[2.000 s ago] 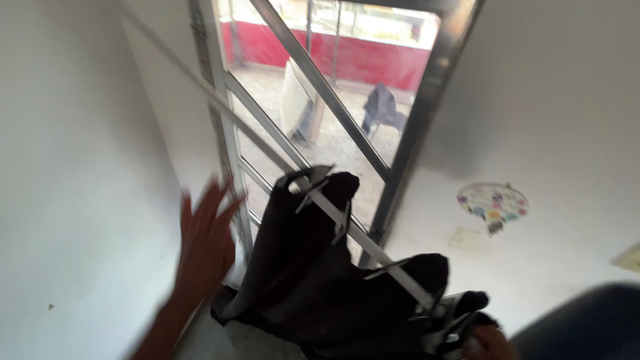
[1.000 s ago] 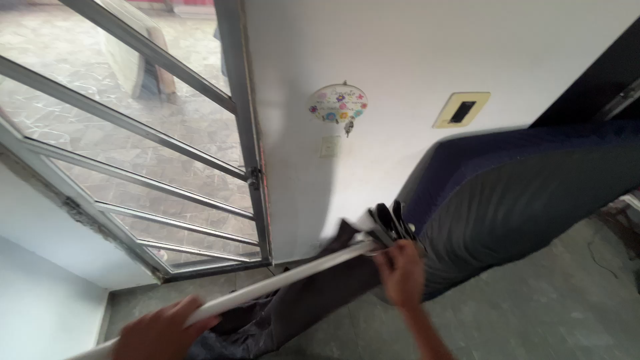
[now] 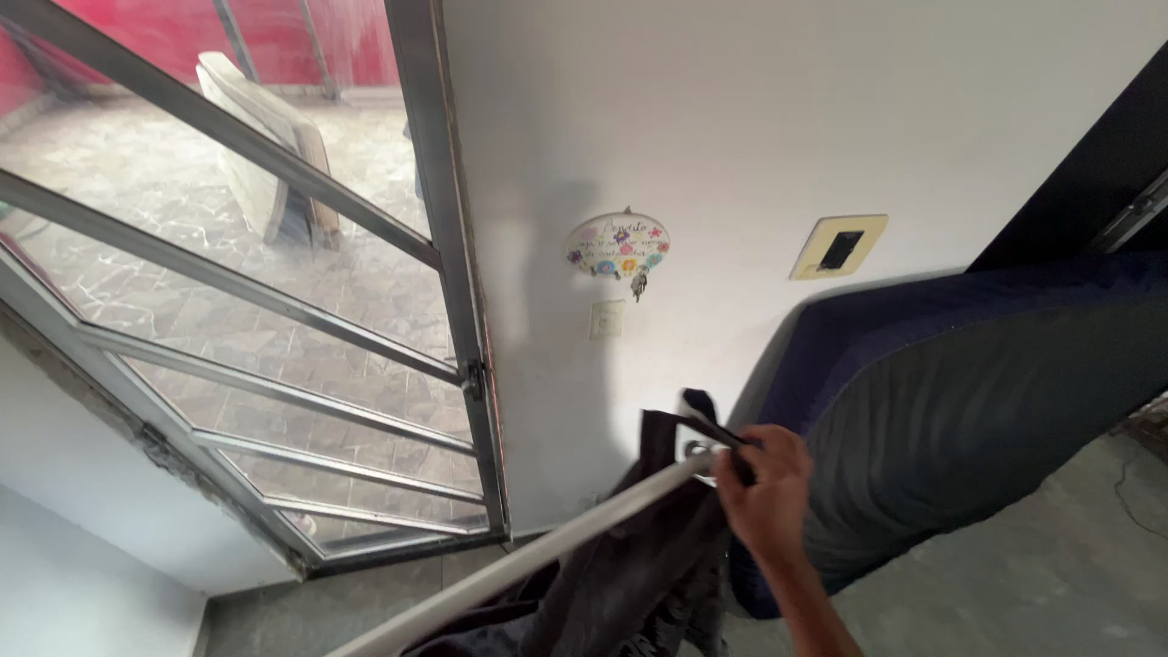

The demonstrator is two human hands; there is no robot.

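A white curtain rod [image 3: 547,547] runs from the bottom edge up to the right, its far end beside my right hand [image 3: 766,484]. That hand pinches the top edge of a dark curtain [image 3: 620,566] near a metal ring at the rod's end. The curtain's dark folds hang below and behind the rod, bunched at the bottom of the view. A loop of its top edge stands up just left of my fingers. My left hand is out of view.
A glazed metal door [image 3: 365,347] with slanted bars stands at the left. On the white wall hang a floral oval plaque [image 3: 618,245] with keys and a switch plate [image 3: 839,246]. A mattress with a dark blue and grey cover [image 3: 912,438] leans at the right.
The fabric bunched on the rod two seconds ago now hangs at its end by my right hand. My left hand, on the rod a second ago, has left the view.
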